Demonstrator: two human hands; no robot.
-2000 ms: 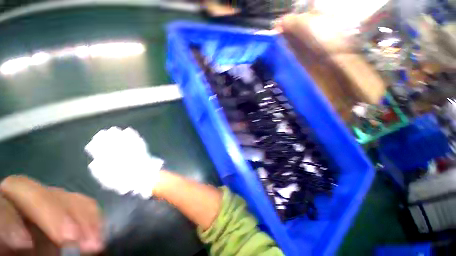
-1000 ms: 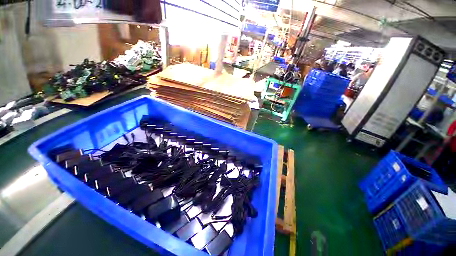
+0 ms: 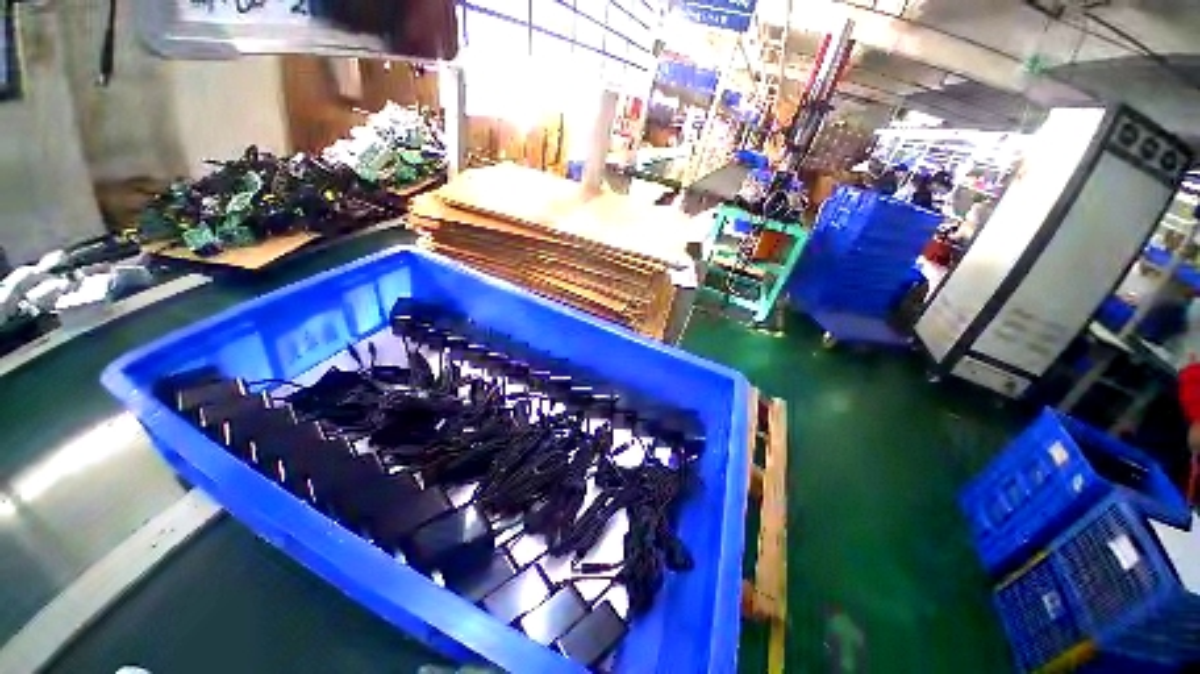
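A large blue plastic bin (image 3: 309, 540) lies in front of me, tilted in the view. Black power adapters (image 3: 336, 471) stand in a row along its near side, and another row runs along its far side. Bundled black cords (image 3: 494, 441) lie tangled between the rows. A few adapters at the near right end lie with shiny faces up. Neither of my hands can be made out; a tiny pale patch shows at the bottom left edge, too little to identify.
Cardboard sheets (image 3: 553, 244) are stacked behind the bin. Circuit boards with wires (image 3: 244, 204) and white parts (image 3: 86, 287) lie across the green belt (image 3: 79, 421). A wooden pallet (image 3: 767, 527) is right of the bin. Blue crates (image 3: 1073, 579) stand at lower right; a person's red sleeve shows at the right edge.
My bare left hand and gloved right hand, seen two seconds ago, have left the view. The view has swung onto the bin, then shifted slightly; the bin's contents look unchanged since one second ago.
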